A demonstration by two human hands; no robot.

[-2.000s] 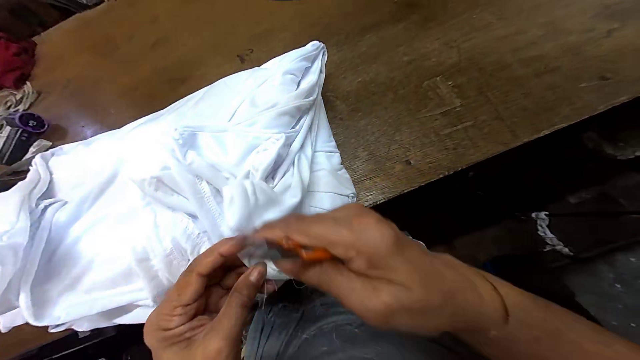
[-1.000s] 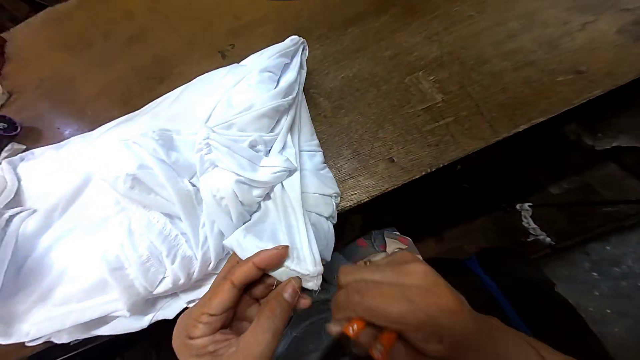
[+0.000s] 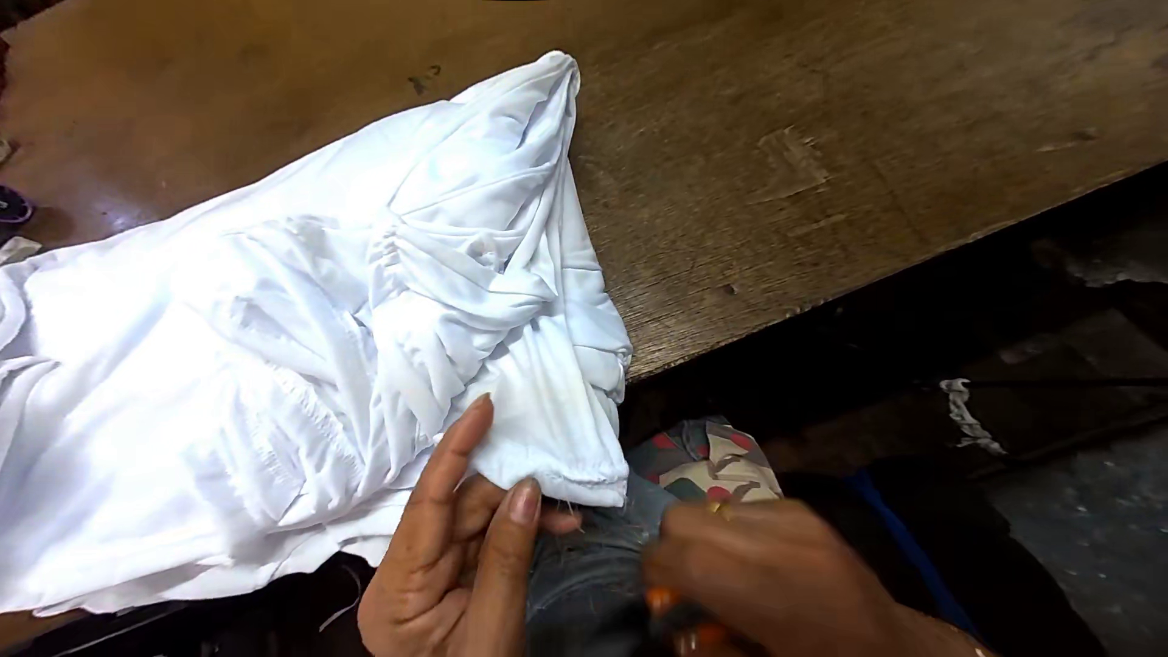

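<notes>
A pile of white fabric garments [image 3: 301, 365] lies folded and crumpled over the wooden table, its lower right corner reaching past the table's edge. At that corner my left hand [image 3: 465, 547] pinches the stitched hem [image 3: 584, 484] between thumb and fingers, the index finger raised along the cloth. Loose threads show beside the thumb. My right hand [image 3: 766, 566], blurred, is to the right of the hem and apart from it, closed around an orange-handled tool [image 3: 675, 616]. The tool's kind and its tip cannot be made out.
The worn wooden table [image 3: 867, 137] runs diagonally behind the cloth, its front edge dropping to a dark gap. Below the hem are dark grey fabric [image 3: 584, 584] and a patterned cloth [image 3: 721, 456]. A small purple-rimmed object [image 3: 14, 205] sits at the far left.
The right hand with the orange-handled tool has moved from beside the left fingers to the right, away from the cloth. The hem corner, hidden behind the hands at first, now shows.
</notes>
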